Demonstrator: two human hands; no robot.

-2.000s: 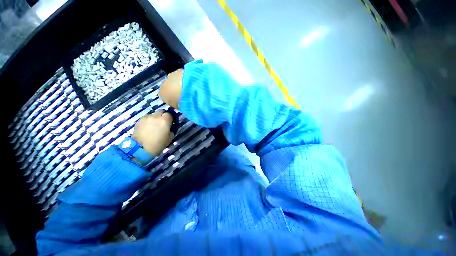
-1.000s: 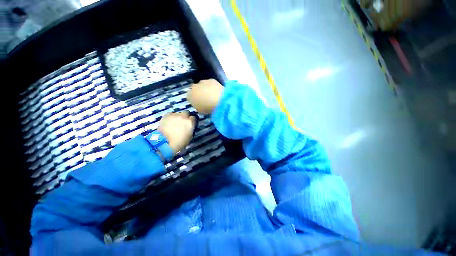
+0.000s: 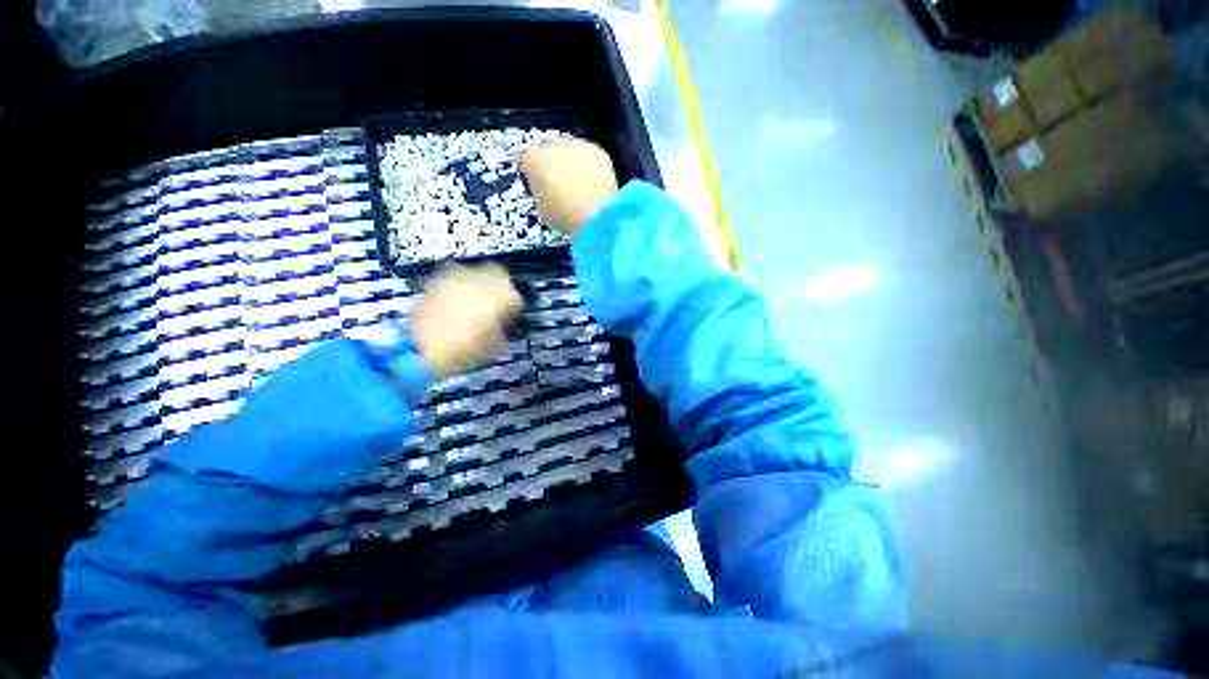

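Note:
The small black parts tray (image 3: 386, 199) holds a heap of tiny white-silver pieces (image 3: 431, 219) with a dark bare patch near its middle. It sits on close rows of silver-white strips (image 3: 285, 299). My right hand (image 3: 570, 183) is over the right side of the small tray, its fingertips at the pieces; I cannot tell what is between them. My left hand (image 3: 464, 318) is blurred, over the strips just below the small tray, with a dark shape at its fingertips. Whether it holds something is unclear.
The large black tray (image 3: 643, 173) has a deep rim around the strips. Crumpled clear plastic (image 3: 119, 27) lies beyond it. A pale bench edge (image 3: 646, 60) runs along its right. The grey floor has a yellow line (image 3: 699, 126). Cardboard cartons (image 3: 1081, 120) stand at the upper right.
My right hand has moved from the strips beside my left hand up over the small tray's pieces. My left hand stays over the strips. The camera view has turned and shifted.

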